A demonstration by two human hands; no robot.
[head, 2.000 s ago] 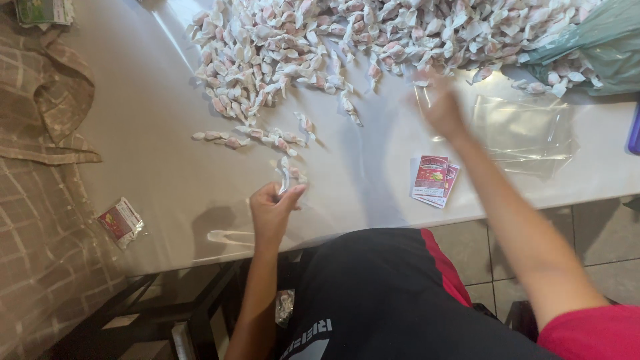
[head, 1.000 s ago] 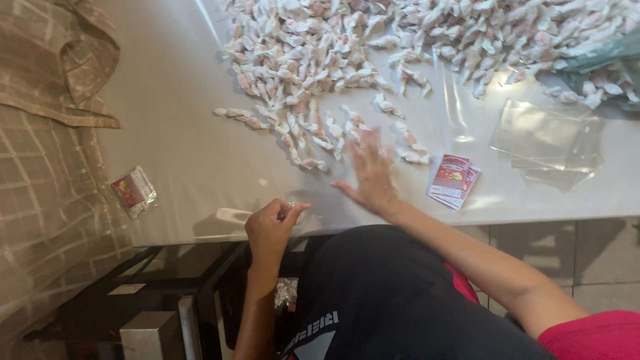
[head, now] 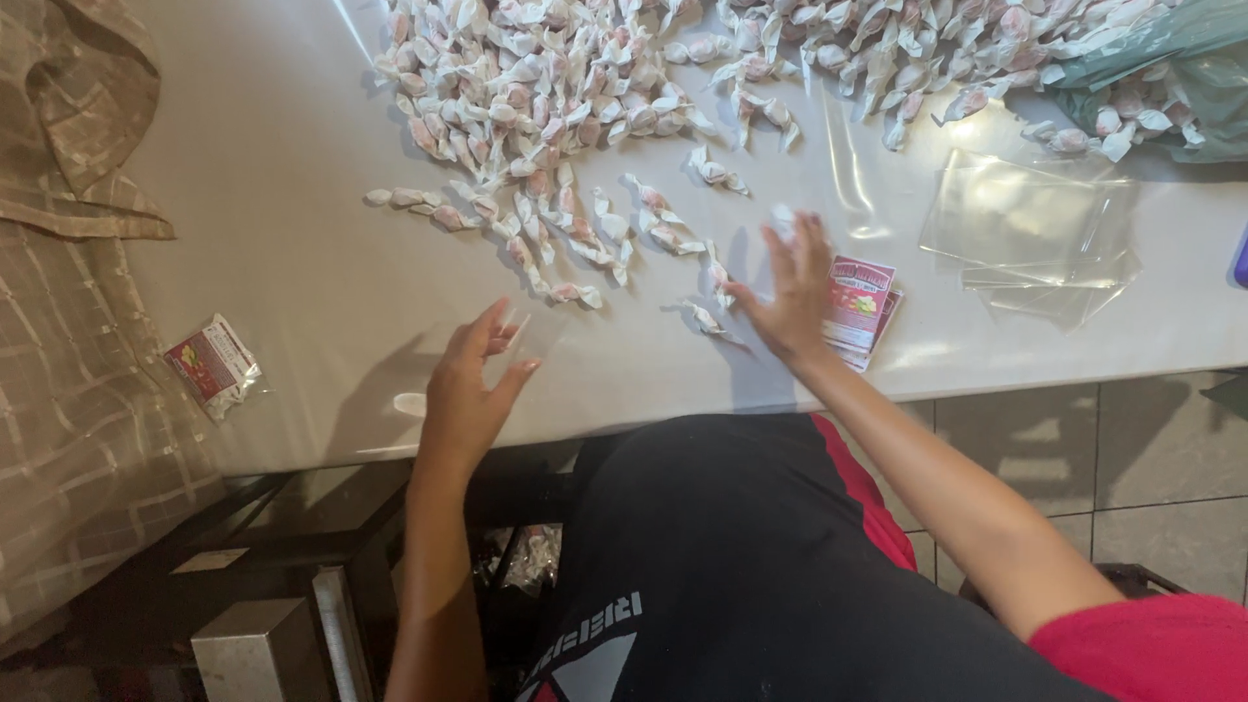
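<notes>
A big heap of paper-wrapped candies (head: 546,88) covers the far part of the table, with loose ones strung out toward me. My left hand (head: 473,385) is at the near edge, thumb and fingers apart, with what looks like a clear plastic bag (head: 531,336) at its fingertips; whether it grips the bag is unclear. My right hand (head: 795,292) is spread low over the table, its fingers apart beside a few loose candies (head: 707,317). Printed cards (head: 858,302) lie just right of it. Flat clear plastic bags (head: 1033,229) are stacked farther right.
A small packet with a printed card (head: 213,366) lies at the left near a checked curtain (head: 78,390). A greenish plastic bag (head: 1170,78) with candies is at the far right. Below the table's front edge stand dark furniture and a metal box (head: 255,648).
My left hand's fingers have spread from a pinch. My right hand, at the far side two seconds ago, came in toward the middle and now is farther right, beside the cards. More candies lie loose near me.
</notes>
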